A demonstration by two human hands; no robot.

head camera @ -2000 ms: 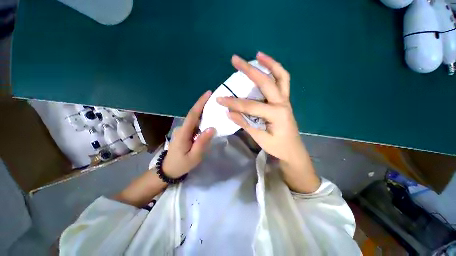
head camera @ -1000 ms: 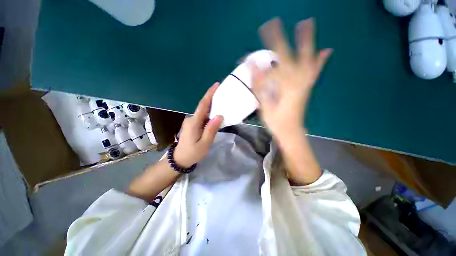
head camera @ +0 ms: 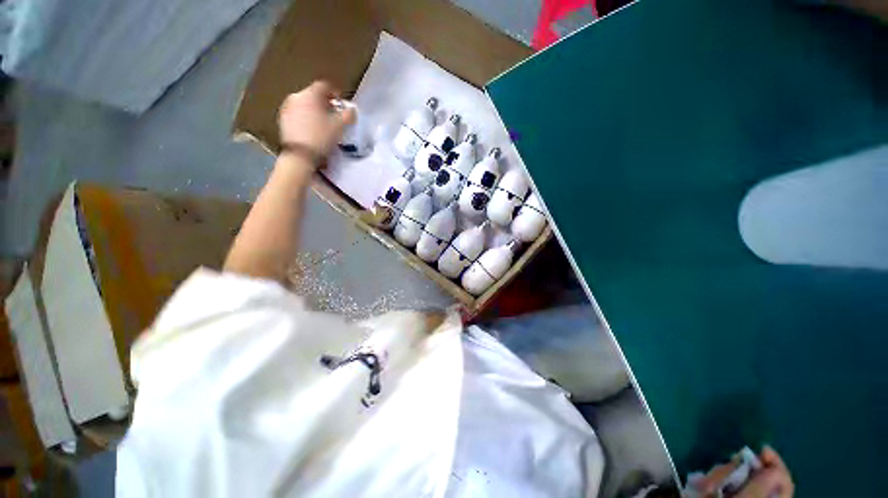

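Note:
My left hand (head camera: pixel 314 119) is over the far left part of the open carton (head camera: pixel 336 199) and holds a white bulb camera (head camera: pixel 356 144), mostly hidden by the fingers. Rows of white bulb cameras (head camera: pixel 437 233) lie on a white liner sheet (head camera: pixel 385 83) in the carton, some with black lens areas facing up. My right hand (head camera: pixel 764 479) is at the bottom right edge of the picture, partly cut off, at the green table's edge. It pinches a crumpled whitish-grey wiping cloth (head camera: pixel 745 465).
The dark green table (head camera: pixel 662 224) fills the right side, with a translucent white bottle (head camera: pixel 818 209) lying across it in view. Another brown carton (head camera: pixel 166 253) stands on the grey floor at the left. A pale grey-blue covered shape (head camera: pixel 117 49) is at the top left.
The view has swung left to the carton. My left hand has moved the camera from above the table's front edge to the carton. My right hand has let go of the camera.

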